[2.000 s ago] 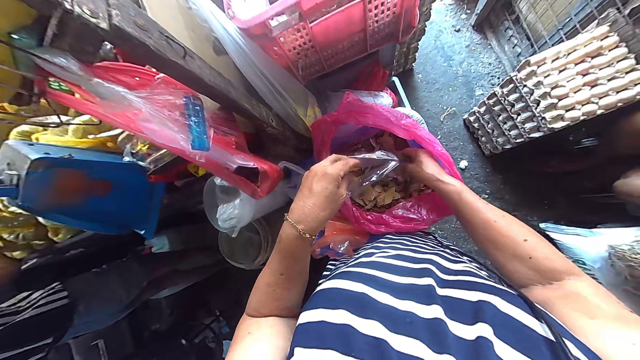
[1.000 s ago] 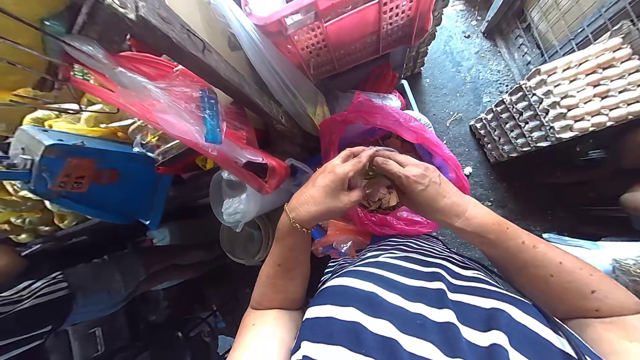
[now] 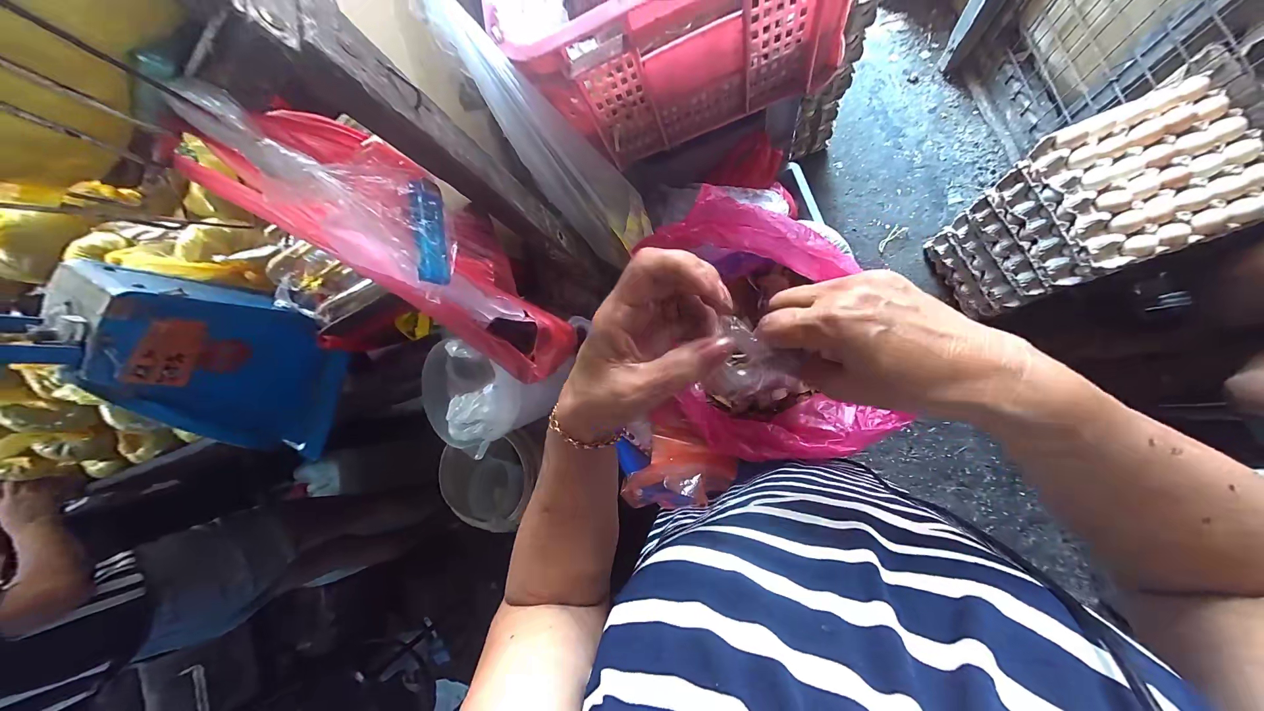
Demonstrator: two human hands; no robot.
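Note:
Both hands are raised over an open pink plastic bag (image 3: 829, 430) that holds brown, flaky pieces. A small clear plastic bag (image 3: 741, 360) is between them. My left hand (image 3: 652, 341), with a bracelet at the wrist, is curled at the bag's left side, thumb and fingers near its top. My right hand (image 3: 869, 341) pinches the bag's edge with thumb and fingertips. What lies inside the small bag is hard to make out. An orange plastic bag (image 3: 681, 469) rests just below the pink one, near my striped shirt.
Stacked trays of eggs (image 3: 1136, 188) stand at the right. A pink crate (image 3: 681, 79) is at the top. To the left are a red tray (image 3: 365, 227) under clear plastic, a blue container (image 3: 207, 355) and a translucent bucket (image 3: 484, 395). A person (image 3: 128, 592) is at the lower left.
The hands were close together around the small bag a second ago; now they are farther apart, with the clear plastic showing between them. The left palm has turned more into view.

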